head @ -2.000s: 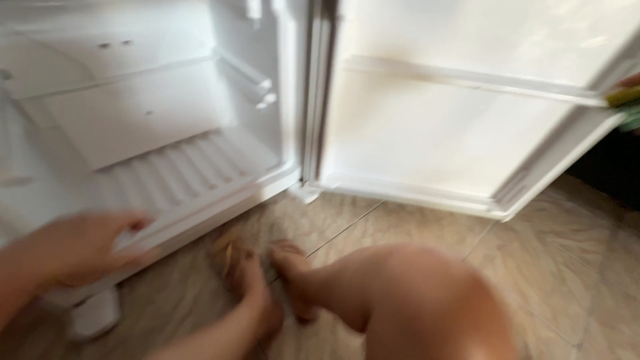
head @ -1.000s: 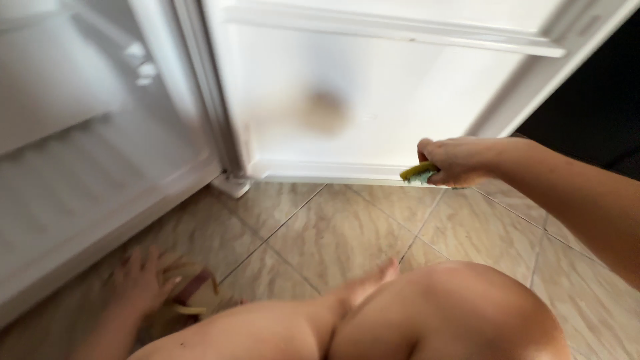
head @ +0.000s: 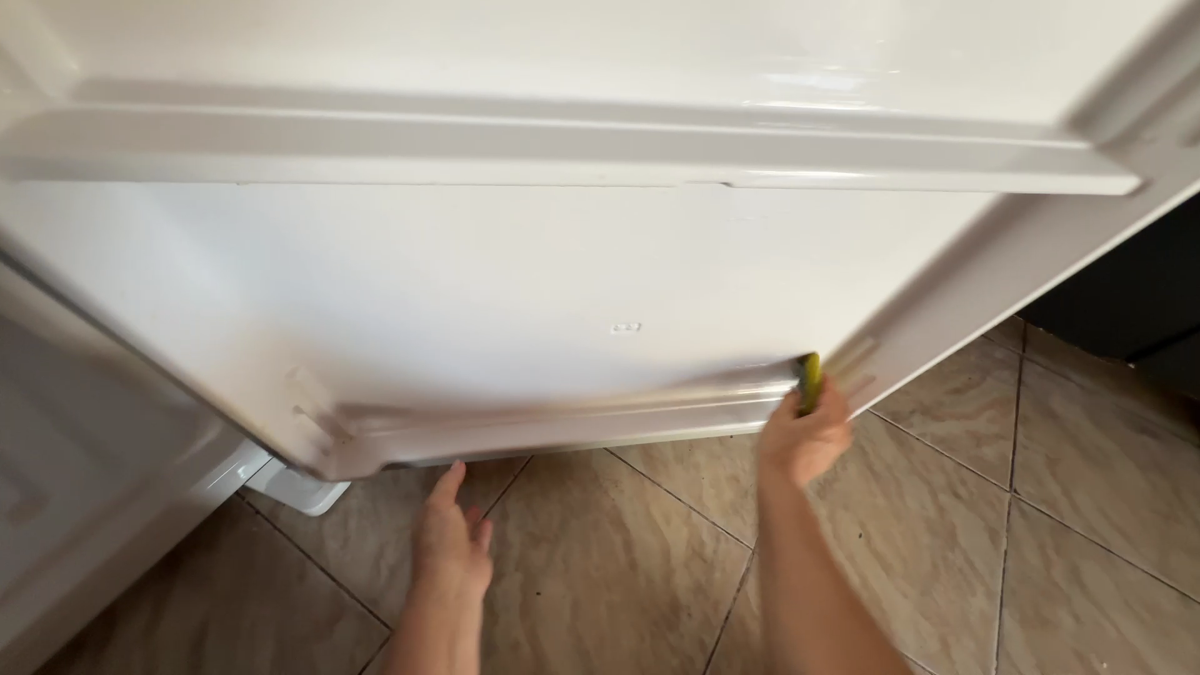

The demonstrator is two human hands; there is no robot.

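The white inner panel of an open refrigerator door (head: 525, 281) fills much of the view. At its lower right corner, my right hand (head: 808, 433) grips a yellow and green scrub sponge (head: 810, 380), which is against the bottom ledge of the door (head: 581, 422). My left hand (head: 452, 548) is at the door's bottom edge, left of the middle, with its fingers apart and nothing seen in it. Whether its fingertip touches the edge is unclear.
The refrigerator body (head: 103, 469) stands at the left, with a white plastic piece (head: 298, 489) at its lower corner. Below lies a marble-look tiled floor (head: 609, 553). A dark object (head: 1116, 281) stands beyond the door at the right.
My left hand has moved from low at the left up to the door's bottom edge. The right hand, with the sponge, is now at the lower right corner. The view has moved nearer the door.
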